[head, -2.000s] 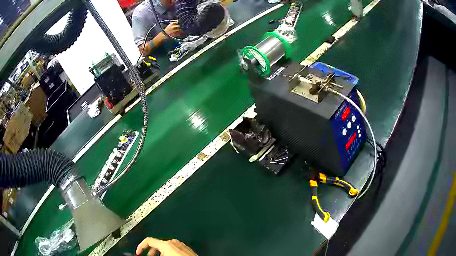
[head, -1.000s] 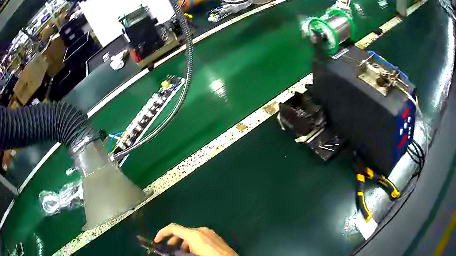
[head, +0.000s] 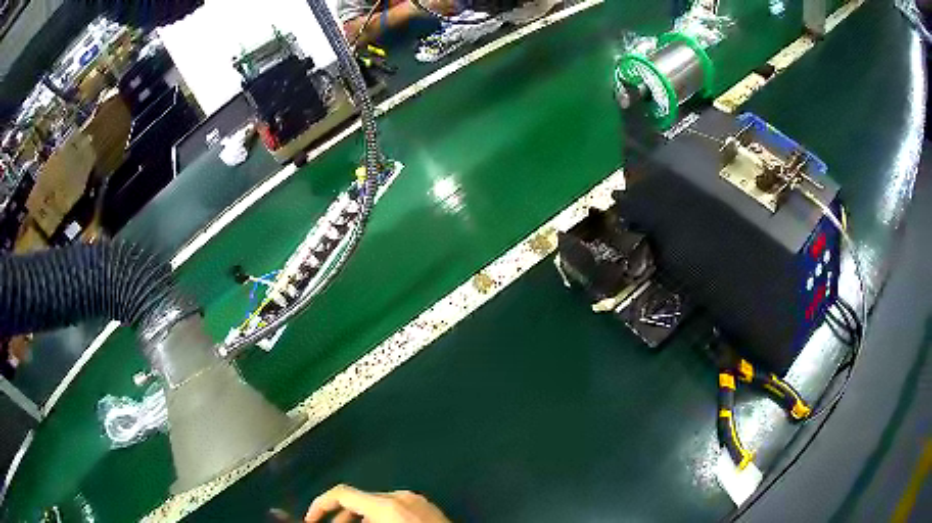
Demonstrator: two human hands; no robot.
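Observation:
My right hand [head: 380, 508] is at the bottom edge, bare and largely cut off, with its fingers curled. A small part of a dark, blurred thing, seemingly the soldering iron [head: 285, 516], shows at its fingertips. My left hand is out of the picture. A power strip assembly [head: 319, 245] lies open on the bright green belt, with blue and yellow lead wires [head: 261, 291] at its near end. A thin metal tube passes in front of it. A coiled white cord [head: 133, 419] in clear plastic lies left of the hood.
The grey hood [head: 220, 419] hangs at left on a ribbed duct [head: 87, 291]. The soldering station [head: 726, 230] stands right, with solder reel [head: 669, 80], dark holder [head: 605, 264] and yellow-black pliers [head: 730, 419]. A speckled rail [head: 439, 306] divides belt and bench. Another person's arm [head: 383, 18] shows beyond.
The view has swung left, and the soldering station sits further right. The strip has moved along the belt, up and right relative to the hood. Less of my right hand shows than a second ago.

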